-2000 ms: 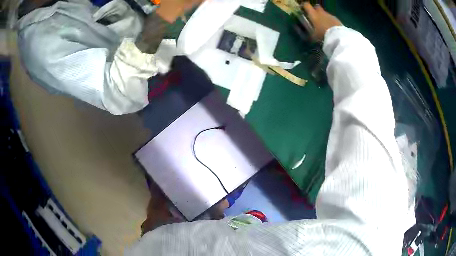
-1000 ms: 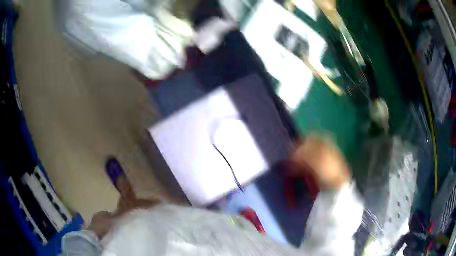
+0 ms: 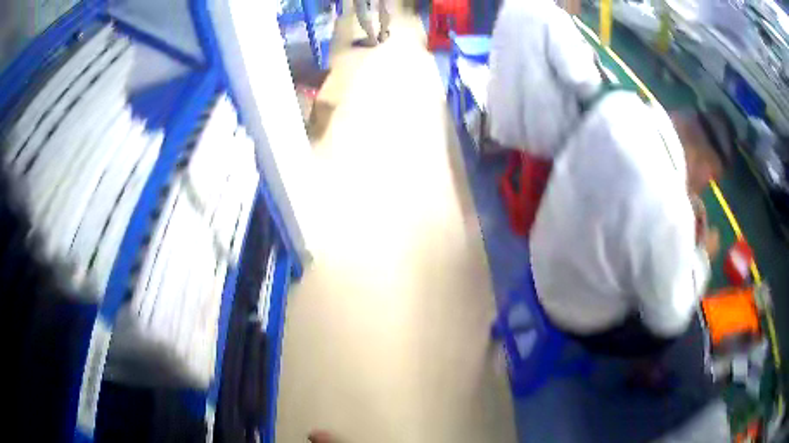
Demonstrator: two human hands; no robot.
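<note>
Only a small skin-coloured piece of a hand (image 3: pixel 320 437) shows at the bottom edge, cut off by it. I cannot tell which hand it is or what it holds. No other part of my hands is in view. Nearest in front of me is the pale aisle floor (image 3: pixel 389 285). A seated worker in a white smock (image 3: pixel 606 208) is on the right, and an orange tablet assembly (image 3: pixel 731 315) lies beyond at the bench. The picture is blurred.
Blue racks (image 3: pixel 164 190) with white panels line the left side. A blue stool (image 3: pixel 529 337) and a red stool (image 3: pixel 522 186) stand by the workers on the right. Another worker in white (image 3: pixel 536 73) is farther ahead. A person's legs (image 3: pixel 372 19) show far up the aisle.
The view has swung from the white-topped side table and green mat to the long aisle. The black cable and both my sleeves have left the picture.
</note>
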